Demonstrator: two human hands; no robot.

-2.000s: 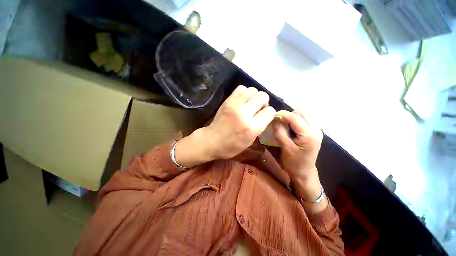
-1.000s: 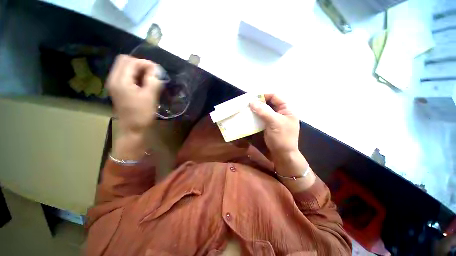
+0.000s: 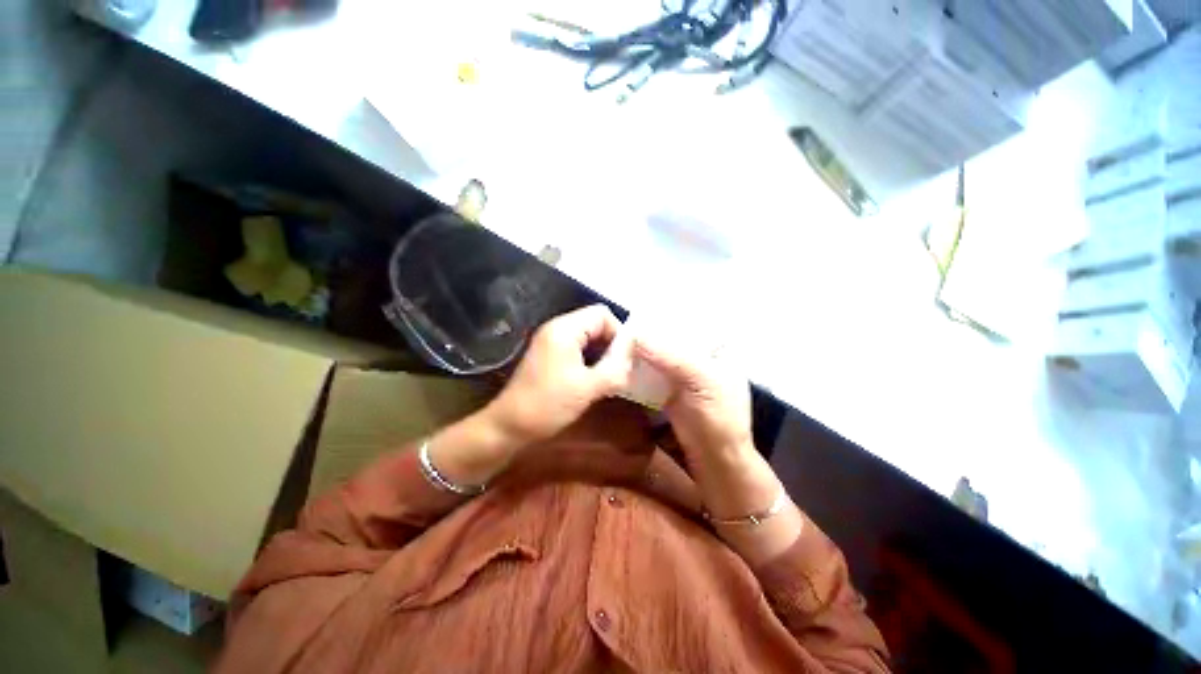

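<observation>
My right hand (image 3: 711, 411) holds a small whitish label sheet (image 3: 645, 382) over my lap, just off the dark table edge. My left hand (image 3: 560, 375) is at the sheet's left side, with thumb and forefinger brought together. Whether a label is between those fingertips cannot be told. The sheet is mostly hidden by my hands and washed out by the bright tabletop.
White tabletop (image 3: 843, 316) with a dark chipped edge. Black cords (image 3: 685, 40), a greenish-grey narrow tool (image 3: 832, 171) and stacked white boxes (image 3: 909, 99) lie beyond. A clear plastic container (image 3: 461, 303) and an open carton (image 3: 158, 421) are at left; a red container (image 3: 935, 612) is below right.
My left hand has come back from the clear container at left to the sheet in my right hand. The view has shifted, showing more of the tabletop and the cords.
</observation>
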